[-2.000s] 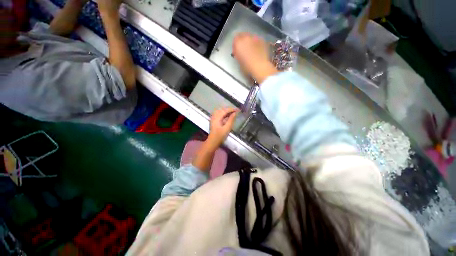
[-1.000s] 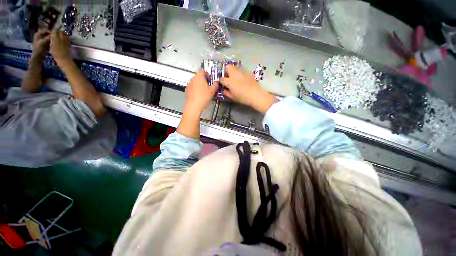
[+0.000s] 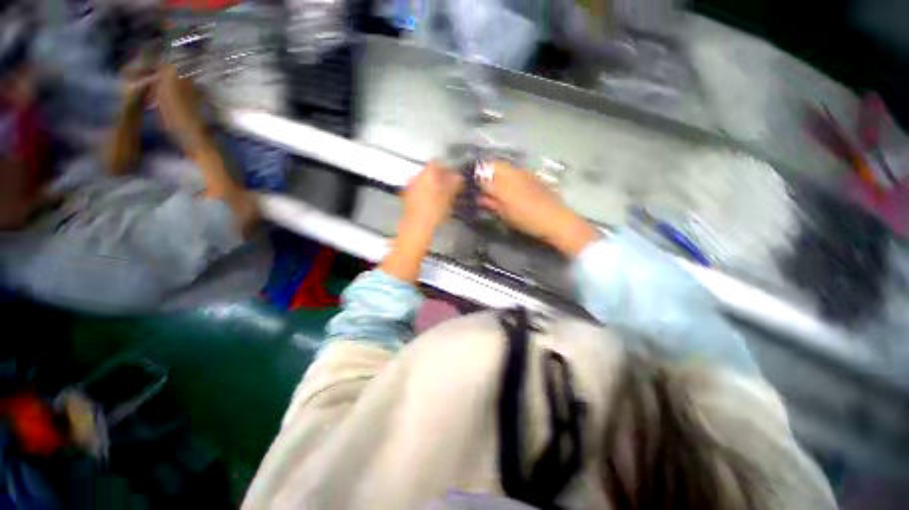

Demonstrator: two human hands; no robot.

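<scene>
The frame is strongly blurred. My left hand [image 3: 435, 193] and my right hand [image 3: 518, 197] are close together over the front edge of the grey metal tray [image 3: 399, 100]. Between them is a dark and silvery bundle of strips [image 3: 468, 189], which both hands seem to hold by its sides. The fingertips and the exact grip are too blurred to make out. The blue-handled pliers [image 3: 683, 239] lie to the right of my right hand, near the tray's front edge.
The silvery rail [image 3: 339, 235] runs in front of me. Right of the pliers are a white parts heap [image 3: 743, 204] and a black parts heap [image 3: 835, 254]. A dark ribbed block [image 3: 321, 85] is at the tray's left end. A co-worker's arm [image 3: 204, 149] is at left. A pink fan [image 3: 865, 159] is far right.
Two seconds ago my right hand was reaching over the tray; now it is beside my left. Since one second ago the hands keep together around the bundle while the view has shifted and blurred.
</scene>
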